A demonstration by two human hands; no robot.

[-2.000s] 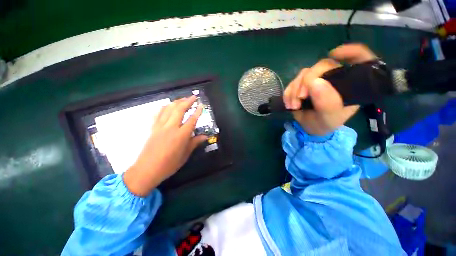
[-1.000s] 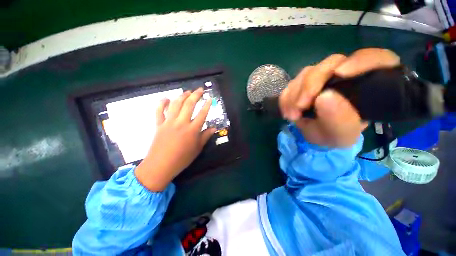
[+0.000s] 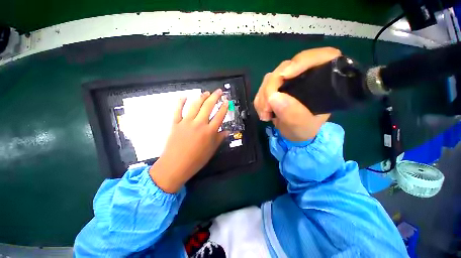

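Note:
The open-backed tablet unit (image 3: 233,115) lies in the black tray (image 3: 102,136). A large white battery (image 3: 146,123) covers most of it. The circuit board with small green and yellow spots is at its right end. My left hand (image 3: 194,133) lies flat with spread fingers over the battery's right part and the board's edge. My right hand (image 3: 293,101) grips the black electric screwdriver (image 3: 328,85) just right of the tray. The screwdriver's narrow tip is hard to make out near the board's right edge. The screw dish is not visible.
A chipped white rail (image 3: 212,24) runs along the bench's far side. At right are a black cable with a slim black box (image 3: 390,133) and a pale green fan (image 3: 419,177). Blue containers (image 3: 409,234) show at the lower right. A dark object (image 3: 7,40) is at the upper left.
My right hand and the screwdriver have moved left from the round screw dish to the tray's right side. The tray appears farther right in view. My left hand remains over the tablet.

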